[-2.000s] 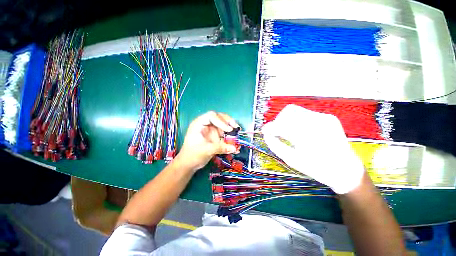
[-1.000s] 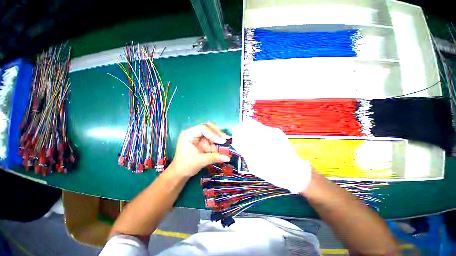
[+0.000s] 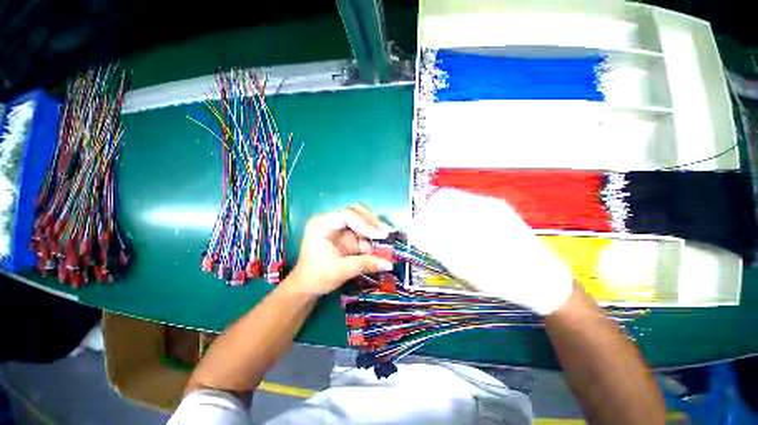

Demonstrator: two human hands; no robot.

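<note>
My bare left hand (image 3: 337,253) pinches a red connector housing (image 3: 383,252) between thumb and fingers, left of the wire tray's near-left corner. A dark part shows just above the housing. Coloured wires (image 3: 425,261) run from the housing to the right, under my gloved right hand (image 3: 490,245). My right hand is closed around these wires; its fingertips are blurred, and I cannot tell whether it pinches a single wire. Work-in-progress harnesses (image 3: 449,314) with red and black housings lie below both hands along the tray's near edge.
The cream-white wire tray (image 3: 706,91) holds blue wires (image 3: 519,76), red wires (image 3: 540,199), black wires (image 3: 686,207) and yellow wires (image 3: 582,266). Two harness bundles (image 3: 249,191) (image 3: 83,187) lie left, beside a blue bin (image 3: 37,183). A cardboard box (image 3: 145,365) is below the bench edge.
Since one second ago my right hand has moved right, away from the housing, along the wires. My left hand still holds the housing. The view has shifted slightly.
</note>
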